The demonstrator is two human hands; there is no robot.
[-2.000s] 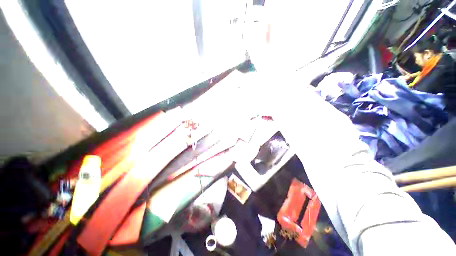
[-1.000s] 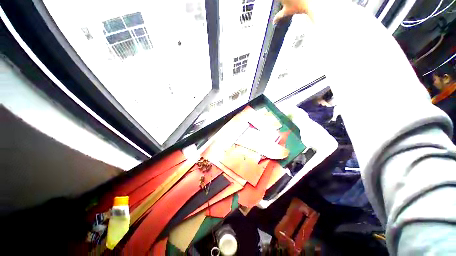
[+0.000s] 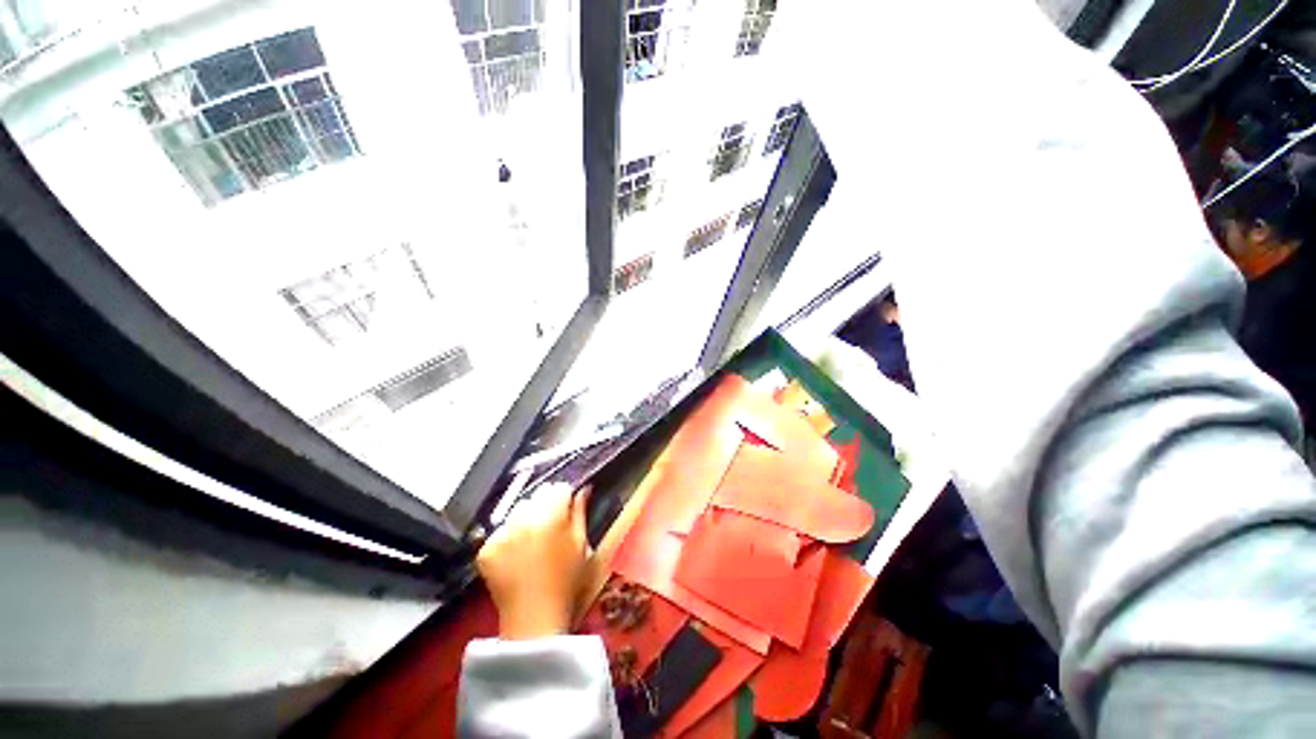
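My left hand (image 3: pixel 537 563), bare with a pale sleeve cuff, is at the lower rail of the window frame (image 3: pixel 595 238), low in the middle of the view. Its fingers are curled over the rail; the fingertips are hard to make out. My right arm in a pale grey sleeve (image 3: pixel 1140 433) reaches up along the right side, its upper part washed out by light. My right hand is beyond the top edge or lost in the glare. The window stands at an angle, with buildings outside.
Orange-red cardboard templates (image 3: pixel 758 578) lie piled below the window on a green surface (image 3: pixel 830 387). A brass-coloured cluster (image 3: pixel 625 604) lies on them near my left cuff. A red item (image 3: pixel 876 679) is at the lower edge. A person (image 3: pixel 1270 253) is at the far right.
My left hand has come into view at the window frame. My right hand, seen at the top a second ago, is no longer visible. The view has shifted, showing more window.
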